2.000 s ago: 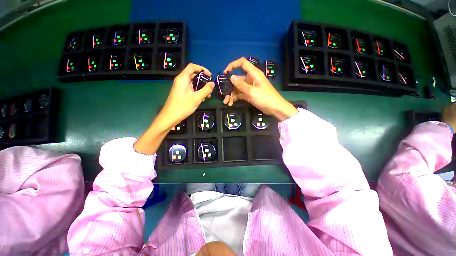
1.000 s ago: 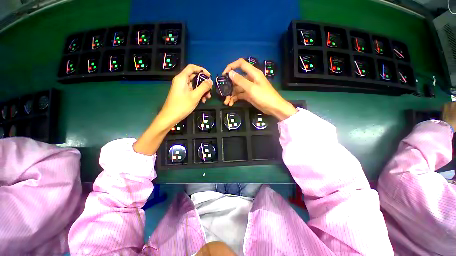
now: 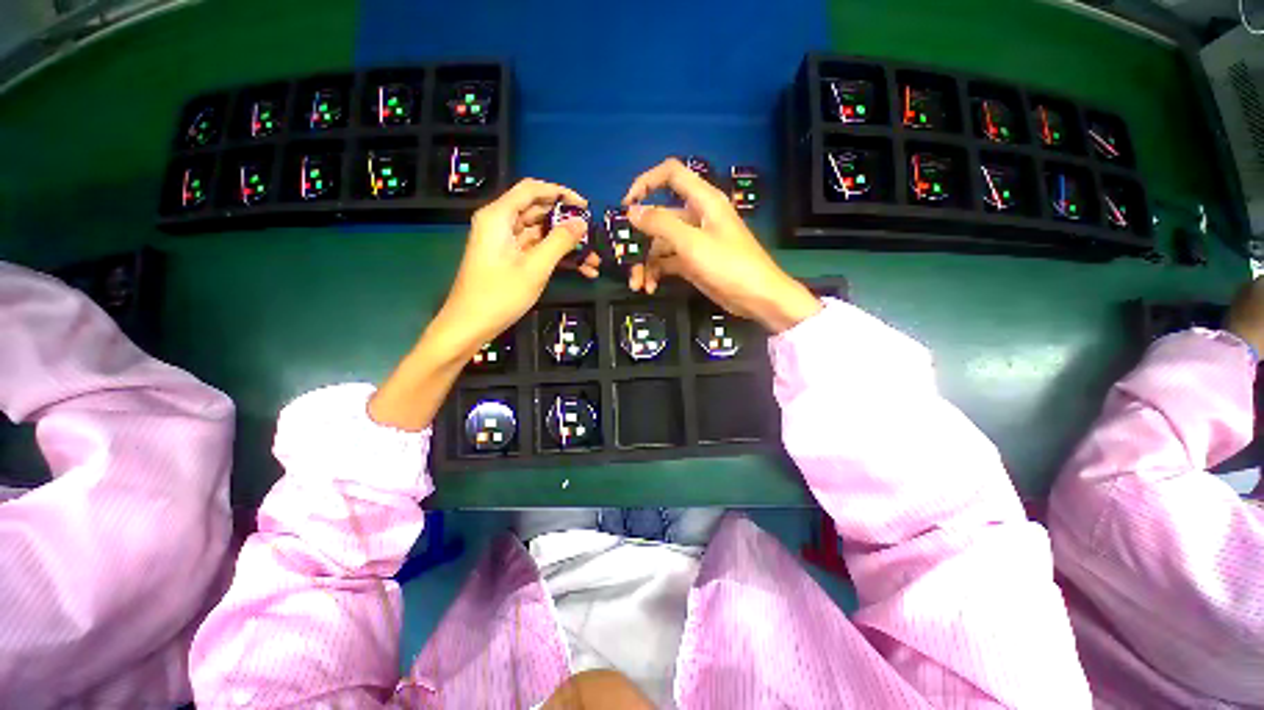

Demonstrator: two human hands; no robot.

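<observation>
My left hand (image 3: 520, 257) holds a small black gauge (image 3: 570, 222) between thumb and fingers. My right hand (image 3: 700, 243) holds another gauge (image 3: 624, 239), its dial with coloured marks facing me. The two gauges are side by side, a little apart, above the back edge of the near compartment tray (image 3: 596, 458). In that tray, several pockets hold gauges, such as the one with a pale, glaring dial (image 3: 491, 425). Two front pockets right of the middle are empty. My right sleeve hides the tray's right end, and my left forearm covers part of its left side.
Filled compartment trays stand at far left (image 3: 333, 215) and far right (image 3: 970, 239). Two loose gauges (image 3: 744, 189) stand by the blue mat (image 3: 596, 70). Another tray (image 3: 139, 264) is partly hidden at left by a person's pink sleeve (image 3: 111, 458). Another person's sleeve (image 3: 1164, 486) is at right.
The gauge in my right hand has turned so its coloured dial marks show. The gauge in my left hand has tilted slightly. The left neighbour's arm has moved forward over the left tray.
</observation>
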